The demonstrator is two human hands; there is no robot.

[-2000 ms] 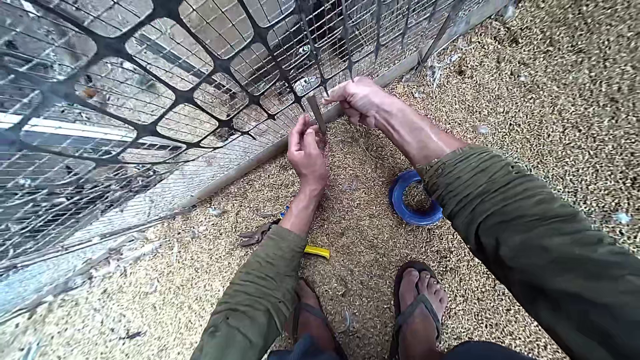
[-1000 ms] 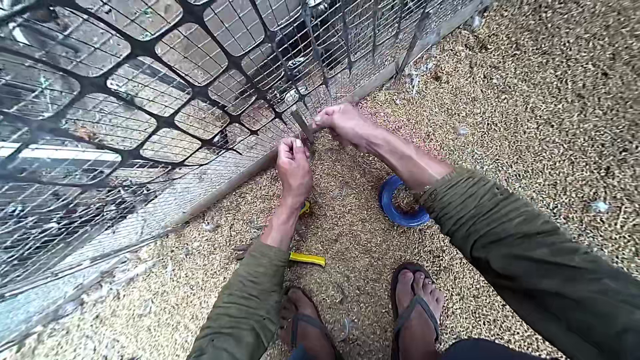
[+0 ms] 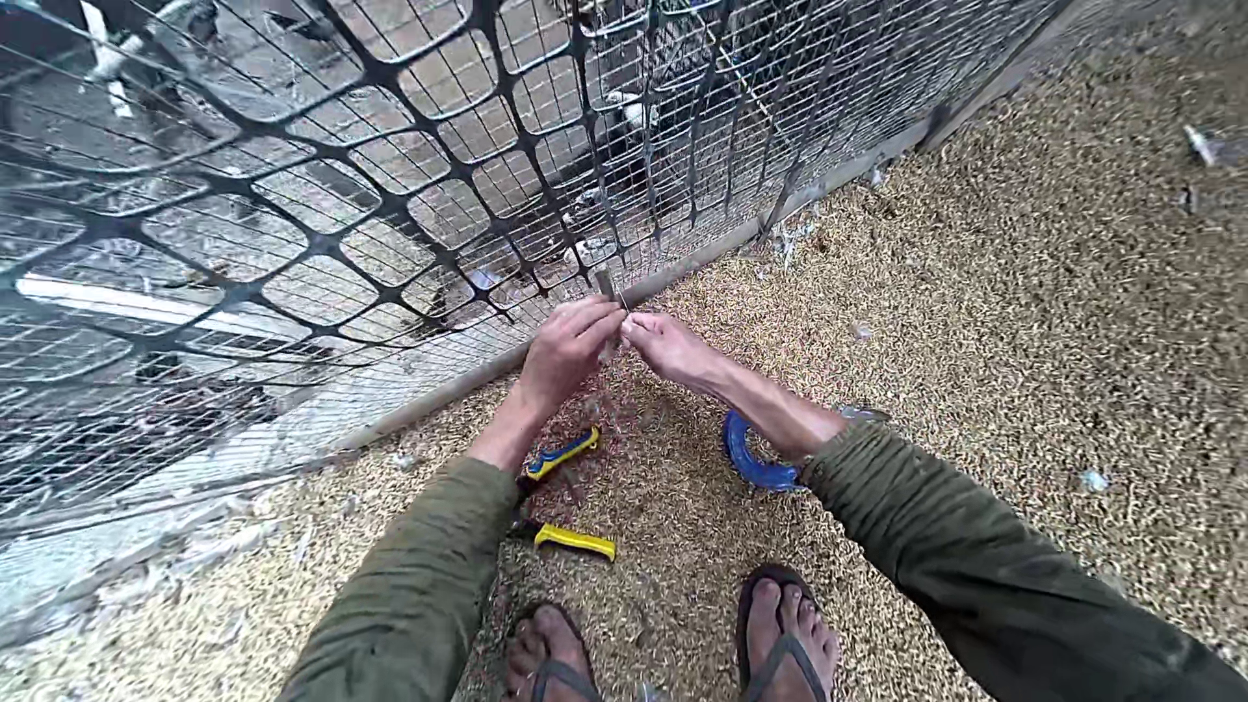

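My left hand (image 3: 570,349) is closed at the foot of the mesh fence, its fingertips around a thin flat strip (image 3: 605,285) that stands up by the bottom rail. Close against it, my right hand (image 3: 671,348) pinches what looks like a thin wire, though the fingers cover most of it. Black plastic netting (image 3: 390,205) hangs over finer wire mesh just beyond both hands. Pliers with yellow and blue handles (image 3: 575,541) lie open on the ground beneath my left forearm. A blue ring-shaped coil (image 3: 756,463) rests below my right forearm, which partly hides it.
The fence's bottom rail (image 3: 702,255) runs diagonally from lower left to upper right. Loose husk-like litter (image 3: 975,341) covers the ground, with scattered feathers. My feet in flip-flops (image 3: 785,643) stand near the pliers and coil. Behind the mesh lies a pale board (image 3: 156,304).
My hands, apart two seconds ago, are now together at the strip. The pliers' handles, partly covered by my left arm earlier, show more fully.
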